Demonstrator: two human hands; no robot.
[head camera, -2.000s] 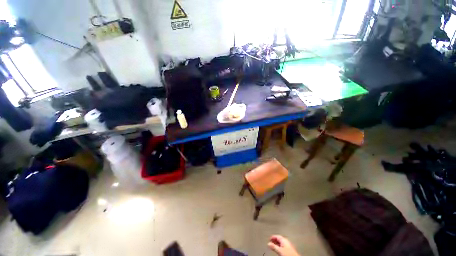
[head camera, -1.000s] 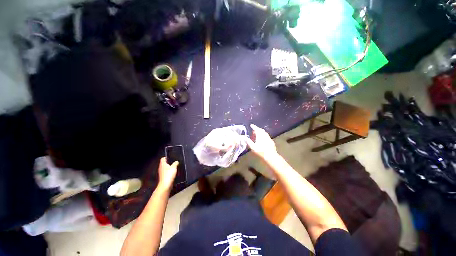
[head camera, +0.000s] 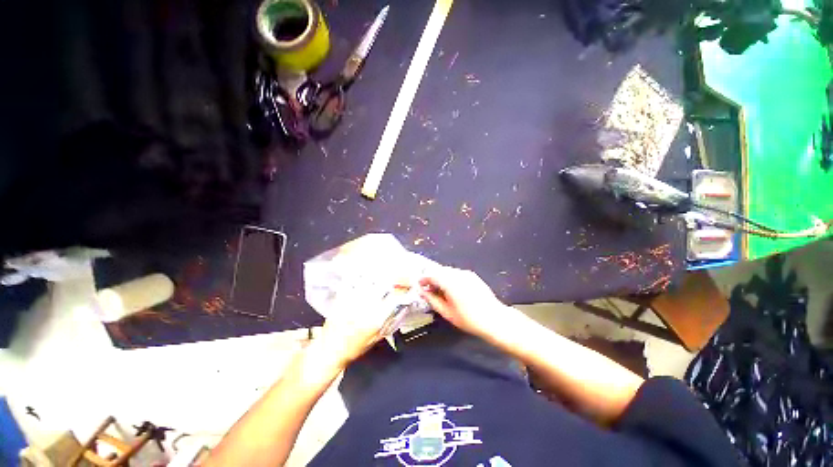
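A thin whitish crumpled plastic bag (head camera: 352, 264) lies at the front edge of the dark table (head camera: 511, 137), with something orange-yellow at its opening. My left hand (head camera: 352, 333) is on the bag's near side, its fingers closed on the plastic. My right hand (head camera: 457, 296) is at the bag's right side with fingers bent together at its opening; whether they pinch the plastic or a piece of food is too blurred to tell. The smartphone (head camera: 258, 272) lies dark on the table, left of the bag, touched by neither hand.
A white bottle (head camera: 135, 296) lies at the left edge. Behind are a yellow-green tape roll (head camera: 306, 46), shears (head camera: 342, 82) and a pale ruler (head camera: 402, 105). At right are an iron (head camera: 626, 187), a speckled pad (head camera: 644, 119) and a green surface (head camera: 785, 119). A wooden stool (head camera: 690, 310) stands below right.
My left hand has let go of the phone and moved right onto the bag. My right hand has come in over the bag's right side. The view is closer to the table.
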